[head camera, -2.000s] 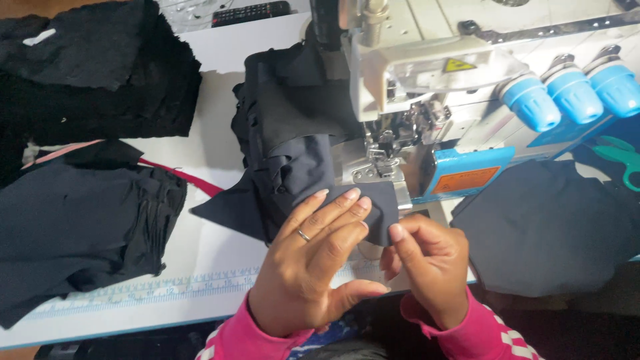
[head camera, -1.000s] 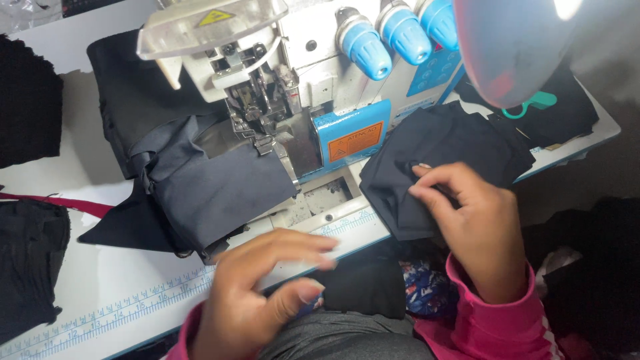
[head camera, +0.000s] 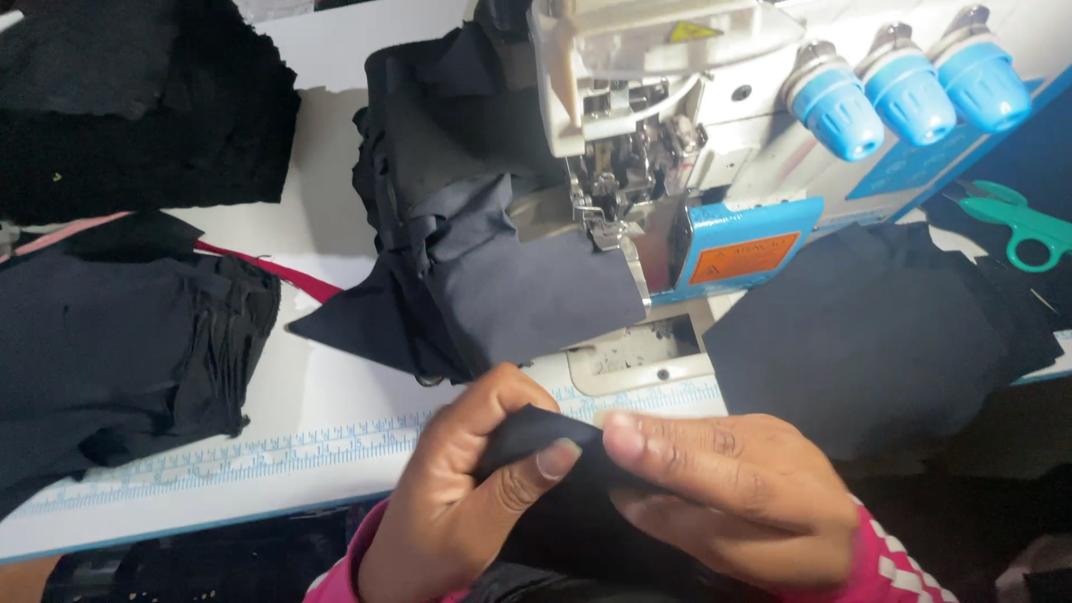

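Both hands hold a piece of black fabric [head camera: 553,435] by its upper edge, just in front of the sewing table. My left hand [head camera: 477,486] pinches it between thumb and bent fingers. From the right, my right hand [head camera: 737,494] grips the same edge with its thumb and fingers. Beyond them, dark navy fabric [head camera: 544,293] lies bunched on the bed of an overlock sewing machine [head camera: 653,151], its right edge by the presser foot [head camera: 611,226]. To the right, a stack of dark cut fabric pieces [head camera: 854,335] overhangs the table edge.
Two piles of black fabric, one at the upper left [head camera: 151,109] and one lower [head camera: 134,343], lie on the white table. A red strip [head camera: 276,272] runs from the lower pile. Green thread snips [head camera: 1017,218] lie at right. A printed ruler tape [head camera: 335,456] follows the front edge.
My right hand has left the fabric stack at right and come beside my left hand. A black piece is now held between both hands. The navy fabric remains at the machine.
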